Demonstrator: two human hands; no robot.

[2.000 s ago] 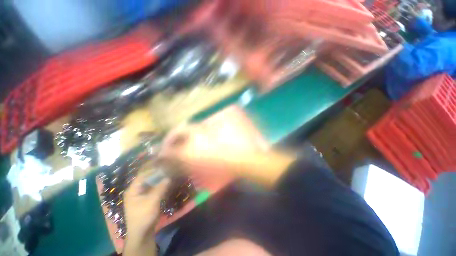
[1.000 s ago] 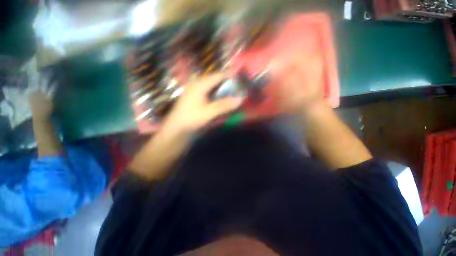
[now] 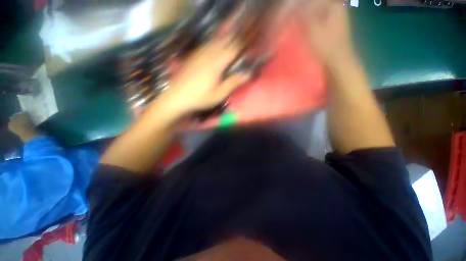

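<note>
A pink-red parts tray (image 3: 288, 84) lies at the near edge of the green bench, with a green marker (image 3: 228, 120) on its near edge. Dark and silver metal parts with orange flecks (image 3: 146, 76) fill its left side, blurred. My left hand (image 3: 212, 69) is over the middle of the tray, holding a dark piece with a shiny part (image 3: 239, 67) near the thumb. My right hand (image 3: 322, 18) is at the tray's far right, strongly blurred; its fingers and anything in them cannot be made out.
The green bench (image 3: 403, 48) extends right, with a small ring (image 3: 377, 2) and a filled tray at its far edge. A blue-clothed person (image 3: 38, 178) is at left. A white box (image 3: 428, 196) and red trays (image 3: 458, 176) are low at right.
The view has swung from the right to face the bench. In the last second my right hand has moved up to the tray's far side. My left hand still holds the piece.
</note>
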